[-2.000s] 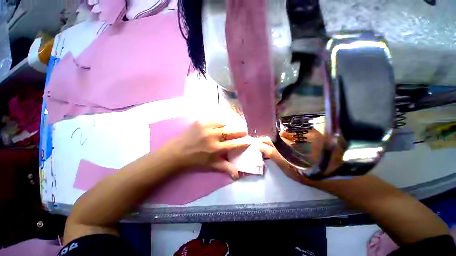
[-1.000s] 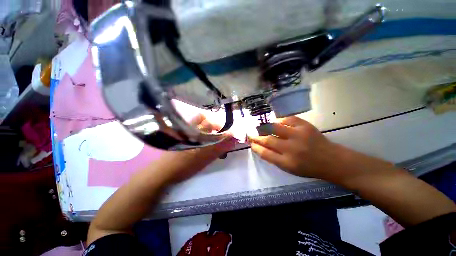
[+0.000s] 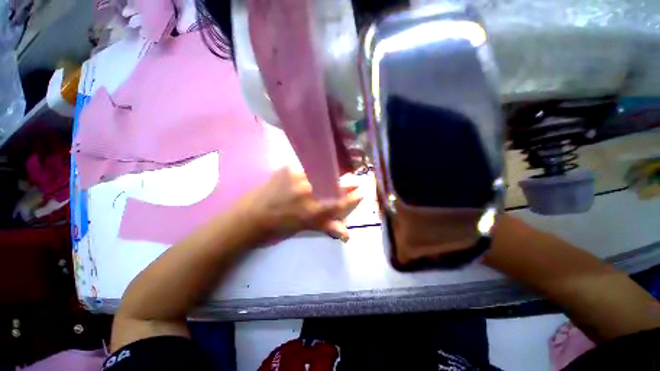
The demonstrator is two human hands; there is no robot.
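Observation:
A pink garment panel lies flat on the white table under my left forearm, beside a curved white gap. My left hand is over the pink cloth near the bright needle area, fingers partly spread; the hanging pink strip crosses in front of it. Whether its fingertips grip cloth cannot be told. My right hand is hidden behind the large shiny chrome part; only the right forearm shows. The needle and presser foot cannot be made out.
Layered pink panels lie at the table's left, with dark thread above them. The tension spring and pale knob are at the right. The worn grey edge runs along the front. An orange item is at the far left.
The chrome part has shifted right in view and the hanging strip shows again. Pink cloth now spreads left of the needle area. My right hand, visible one second ago, is now hidden.

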